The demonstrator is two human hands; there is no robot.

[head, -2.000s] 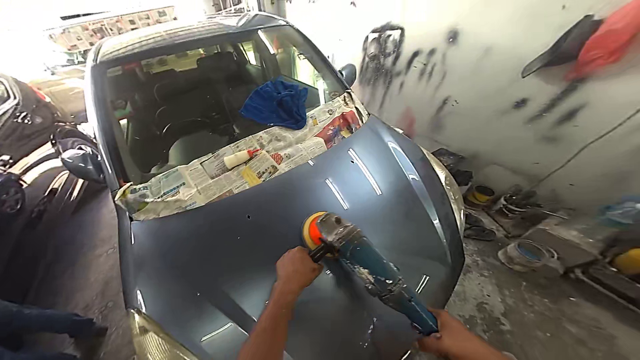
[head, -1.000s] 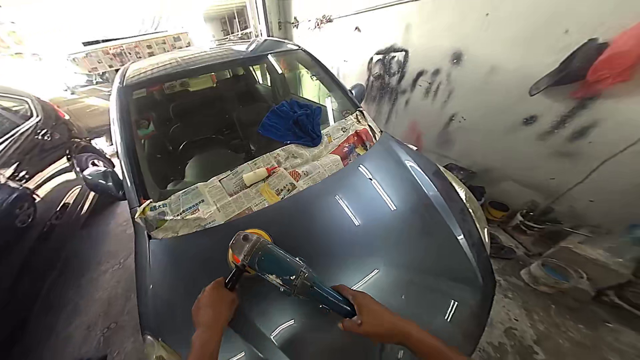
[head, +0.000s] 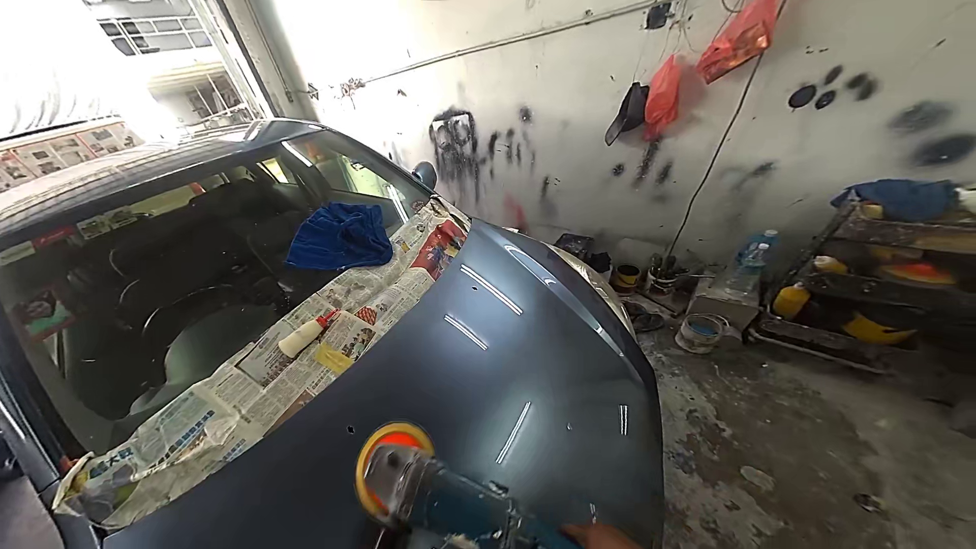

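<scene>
A rotary polisher (head: 450, 496) with a blue-green body and an orange and yellow pad lies over the dark blue-grey car hood (head: 488, 381), near the bottom centre. My right hand (head: 602, 536) shows only in part at the bottom edge, closed around the rear of the polisher. My left hand is out of view below; part of the dark side handle shows at the bottom. Newspaper (head: 252, 381) covers the base of the windshield. On it rest a white squeeze bottle (head: 302, 337) with a red cap and a yellow cloth (head: 334, 358). A blue cloth (head: 339, 236) lies on the windshield glass.
A spray-marked wall (head: 564, 61) runs beyond the car, with red plastic bags (head: 663, 95) hanging on it. At right, a cluttered shelf rack (head: 900, 290) stands on the stained floor. A bucket (head: 700, 333) and a smaller paint can (head: 627, 279) sit between rack and car.
The view has swung to the right and nearer the hood. My left hand, on the polisher's side handle in both earlier frames, has left the view. The polisher remains over the hood.
</scene>
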